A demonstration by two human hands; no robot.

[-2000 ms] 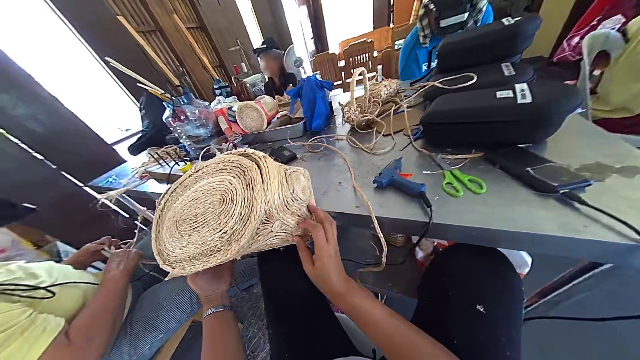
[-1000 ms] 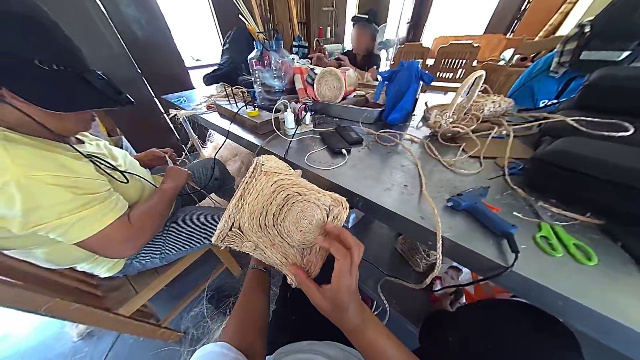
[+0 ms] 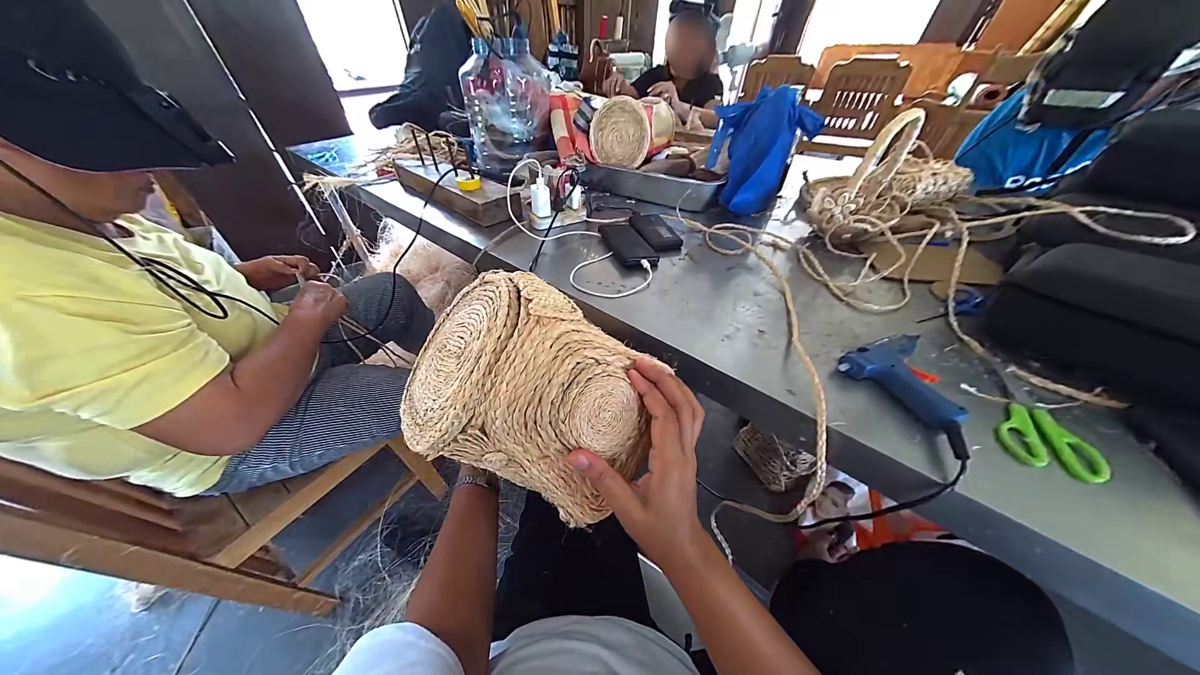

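Observation:
A braided natural-fibre basket [image 3: 534, 394] with coiled spiral panels is held tilted over my lap, its round coiled base facing left. My right hand [image 3: 656, 450] grips its right edge, the thumb on the front beside a small spiral and the fingers over the far side. My left hand is hidden beneath the basket; only the forearm and a bracelet [image 3: 476, 480] at the wrist show. To the right on the metal table [image 3: 731, 319] lie a blue glue gun [image 3: 902, 380] and green-handled scissors [image 3: 1052, 441]. A braided cord [image 3: 797, 319] trails over the table edge.
At left a person in a yellow shirt [image 3: 103, 347] sits on a wooden chair, working with fibre. On the table are a power bank [image 3: 628, 246], water jugs [image 3: 506, 103], a metal tray [image 3: 656, 186], a blue bag [image 3: 761, 141], a handled basket [image 3: 872, 187] and black cases [image 3: 1097, 309].
The basket has been turned in my hands: its round base shows at left again, together with the small spiral side. The view has swung left since two seconds ago.

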